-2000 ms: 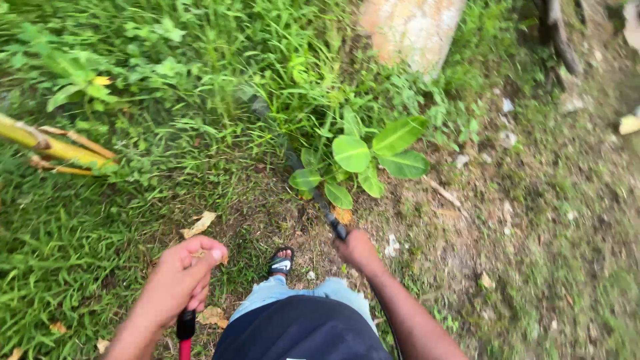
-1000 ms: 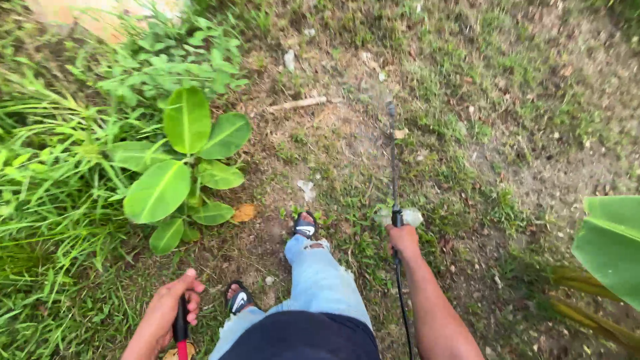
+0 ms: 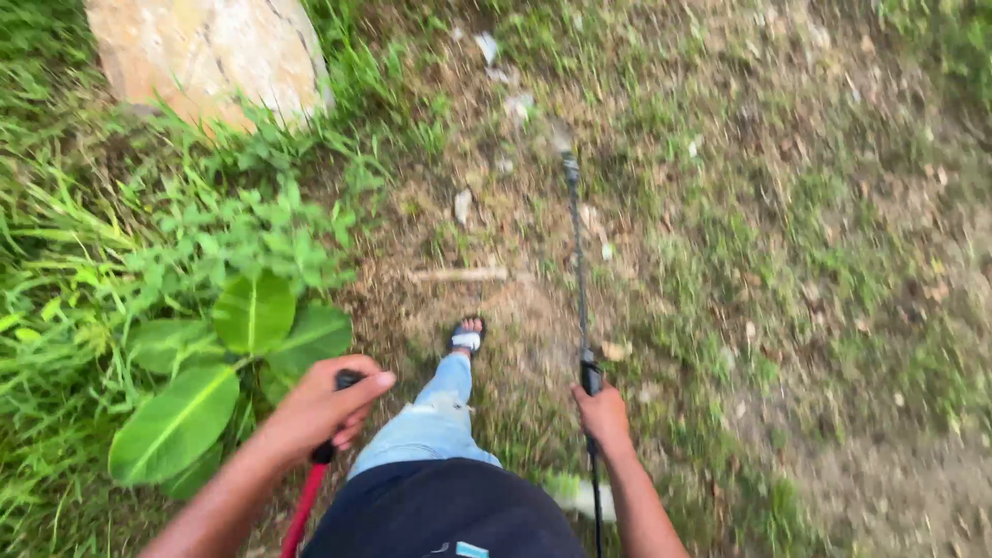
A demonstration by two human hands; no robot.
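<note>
My right hand (image 3: 603,415) is closed around the black handle of a long thin spray wand (image 3: 578,256). The wand points forward over the ground, and a black hose runs back from its handle beside my forearm. My left hand (image 3: 341,403) grips the black end of a red lever (image 3: 304,508) at my left side; its lower part is out of view. A broad-leaved green plant (image 3: 252,356) grows just left of my left hand. One sandalled foot (image 3: 467,335) shows ahead of my jeans.
A large pale rock (image 3: 213,58) stands at the upper left, with tall grass around it. A stick (image 3: 459,274) lies across the ground beyond my foot. Bits of pale litter (image 3: 487,48) are scattered farther ahead. Patchy grass and bare soil stretch to the right.
The view has shifted, bringing the rock back in at the upper left. My left hand, whose fingers were partly apart one second ago, is now closed on the black lever end. The right hand keeps the wand.
</note>
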